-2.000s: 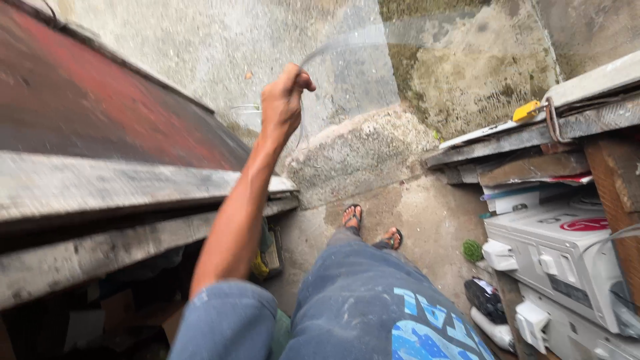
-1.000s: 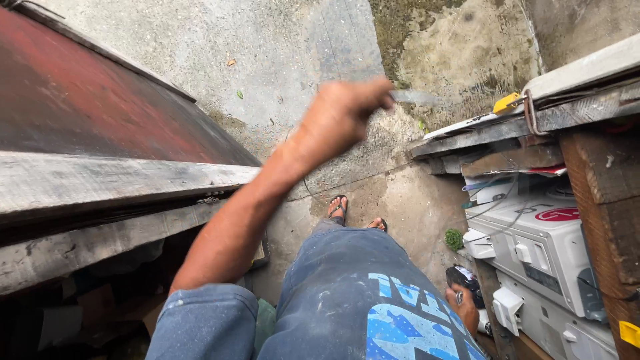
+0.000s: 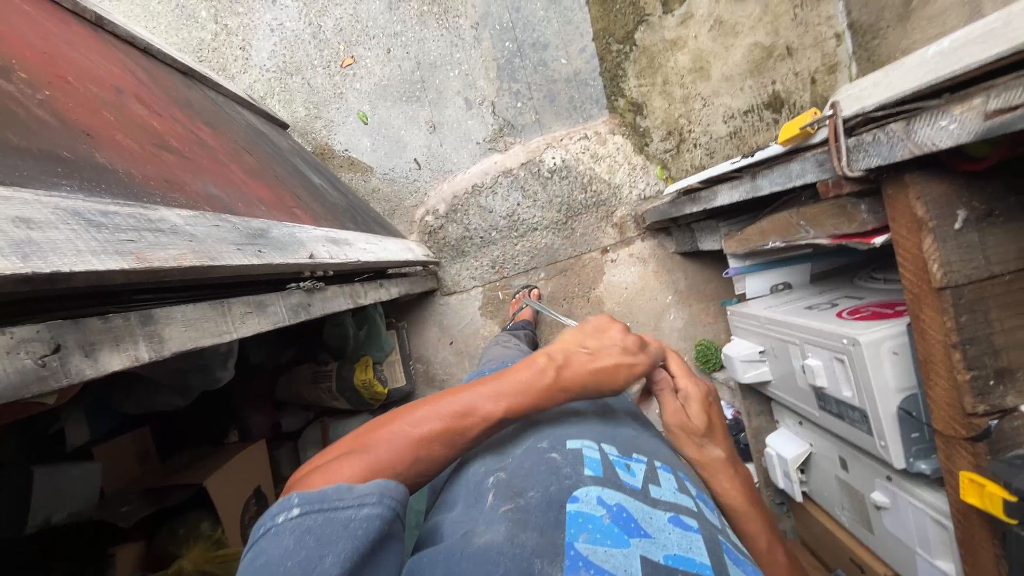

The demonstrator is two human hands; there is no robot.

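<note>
My left hand [image 3: 608,358] is closed around a bundle of thin, grey strands [image 3: 552,313], perhaps wire or cord, whose end sticks out toward my sandalled foot [image 3: 524,304]. My right hand [image 3: 692,406] meets it in front of my belly, thumb and fingers pinched together against the left fingers. What lies between the two hands is mostly hidden. Below them is my blue printed shirt [image 3: 512,496].
At left, a weathered wooden plank [image 3: 200,240] borders a red-and-black panel [image 3: 176,128], with a cardboard box [image 3: 240,488] beneath. At right, white air-conditioner units [image 3: 824,344] sit beside a wooden post [image 3: 936,336]. A yellow padlock [image 3: 798,126] hangs at the upper right plank.
My left hand has come down from its raised position over the floor to my belly. My right hand, low beside the white units one second ago, has joined it.
</note>
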